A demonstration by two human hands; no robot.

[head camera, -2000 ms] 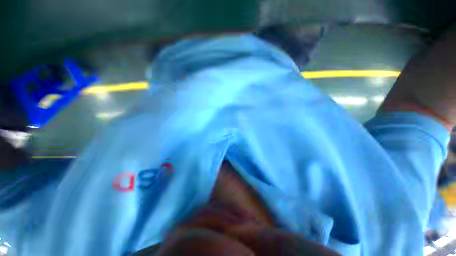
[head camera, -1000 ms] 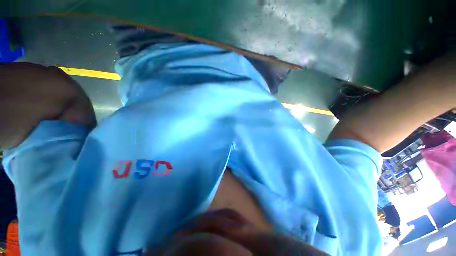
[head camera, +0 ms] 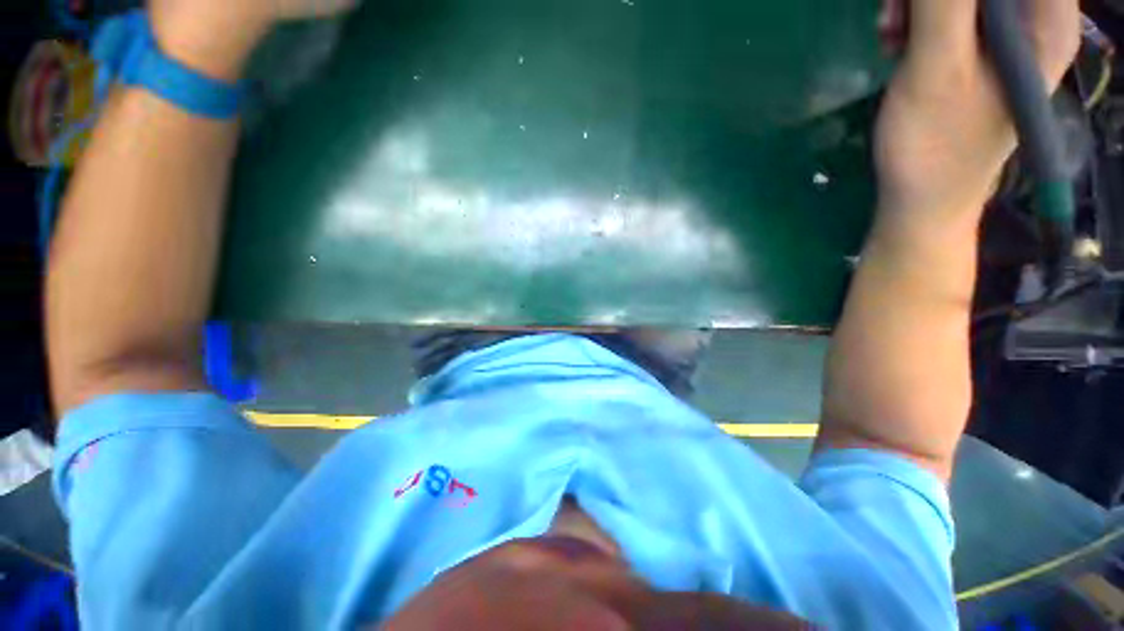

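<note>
My left hand (head camera: 240, 19) is at the top left, mostly cut off by the top edge, so its fingers and anything in them are hidden. A blue wrist strap (head camera: 185, 80) is around that wrist. My right hand (head camera: 943, 93) is at the top right, partly cut off. It is closed around a thick dark handle (head camera: 1021, 93), which looks like the soldering iron; its greenish end points down toward the right side. The iron's tip is out of view. No circuit board shows.
A green bench mat (head camera: 493, 160) with small specks lies between my arms, its front edge near my body. A round yellowish, red-marked object (head camera: 49, 105) is at the far left. Dark equipment (head camera: 1048, 339) and cords are at the right. A blue stool part (head camera: 228, 360) shows below the bench.
The view has swung up over the bench. Both forearms now reach onto it, and the strap and dark handle have come into view.
</note>
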